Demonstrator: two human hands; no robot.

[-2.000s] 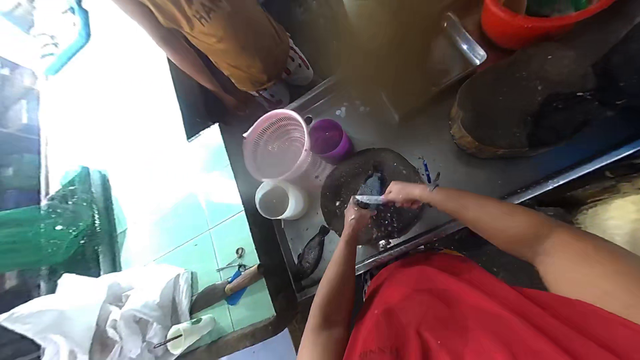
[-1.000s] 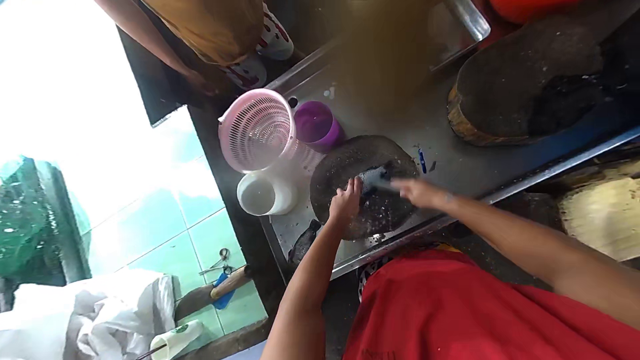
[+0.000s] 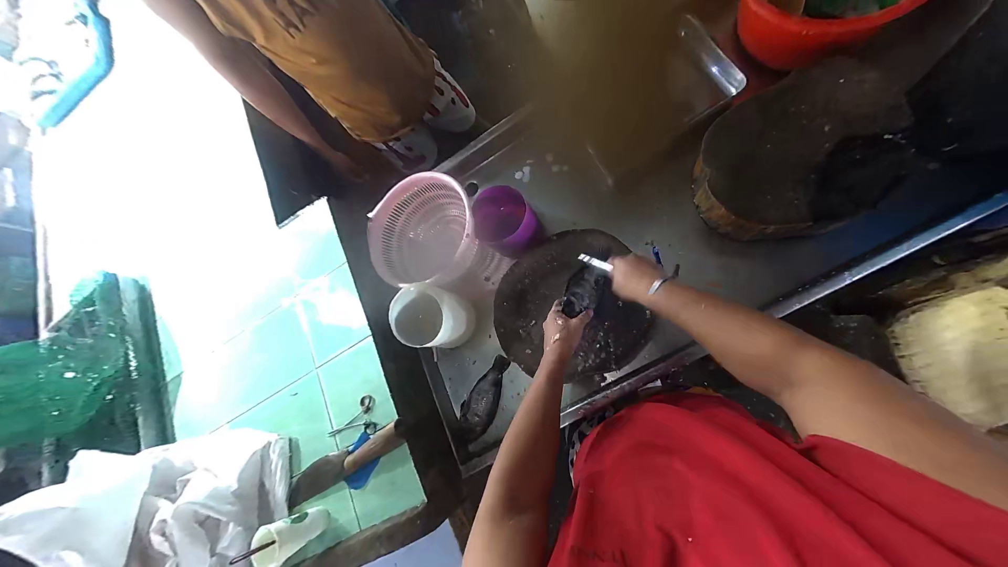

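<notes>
My left hand (image 3: 565, 329) grips a dark whole fish (image 3: 583, 291) by its near end, over a round, dark chopping block (image 3: 529, 295). In my right hand (image 3: 635, 279) is a metal tool (image 3: 596, 263), perhaps a scaler or knife, its bright end just above the far part of the fish. Wet bits lie scattered on the block. A second dark fish (image 3: 483, 400) rests on the metal table left of my left forearm.
Left of the block stand a pink basket (image 3: 378, 244), a purple container (image 3: 504, 216) and a white container (image 3: 453, 316). Another wooden block (image 3: 732, 216) and a red basin (image 3: 795, 39) are at right. A cleaver (image 3: 319, 478) lies on tiles; a person (image 3: 339, 71) stands opposite.
The tool in my right hand has turned, its bright end now pointing away from me. More of the fish shows beyond my left hand than before.
</notes>
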